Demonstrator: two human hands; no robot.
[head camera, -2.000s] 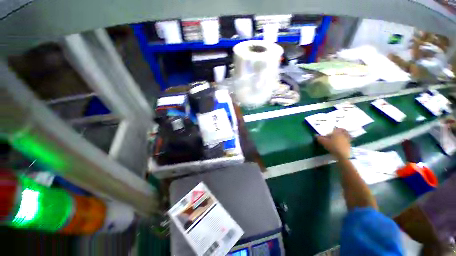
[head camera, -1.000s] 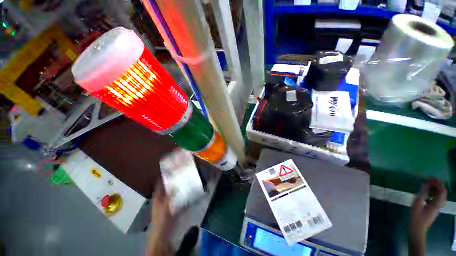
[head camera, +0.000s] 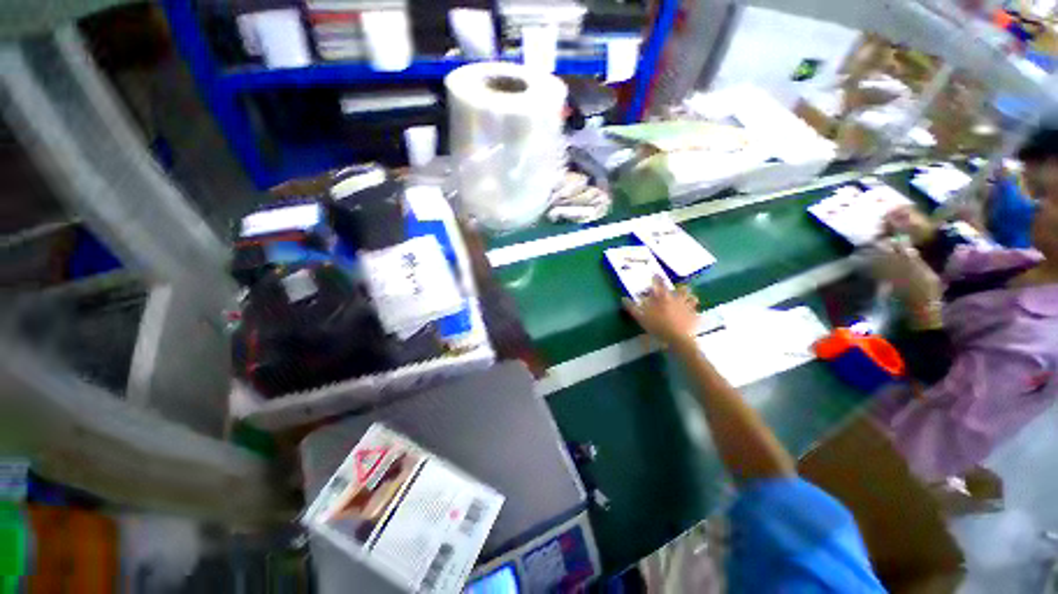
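My right hand (head camera: 664, 311) reaches over the green conveyor, fingers apart, fingertips touching the near end of a white printed pack (head camera: 633, 269). No firm grip shows. A second pack (head camera: 675, 245) lies beside it, further back on the belt. Another printed pack (head camera: 404, 511), with a red warning triangle, lies tilted on the grey plate of the bench scale (head camera: 493, 406), partly over its left side. The scale's blue display (head camera: 494, 580) is cut by the bottom edge. My left hand is out of the picture.
An open carton (head camera: 360, 392) with black items sits behind the scale. A film roll (head camera: 506, 151) stands behind the belt. White sheets (head camera: 760, 343) and an orange-blue dispenser (head camera: 861, 353) lie at right. A coworker (head camera: 986, 348) handles packs further along.
The view has swung right. My left hand, earlier at the brown infeed with a white pack, has left the picture. My right hand now touches a belt pack. The scale pack still lies there.
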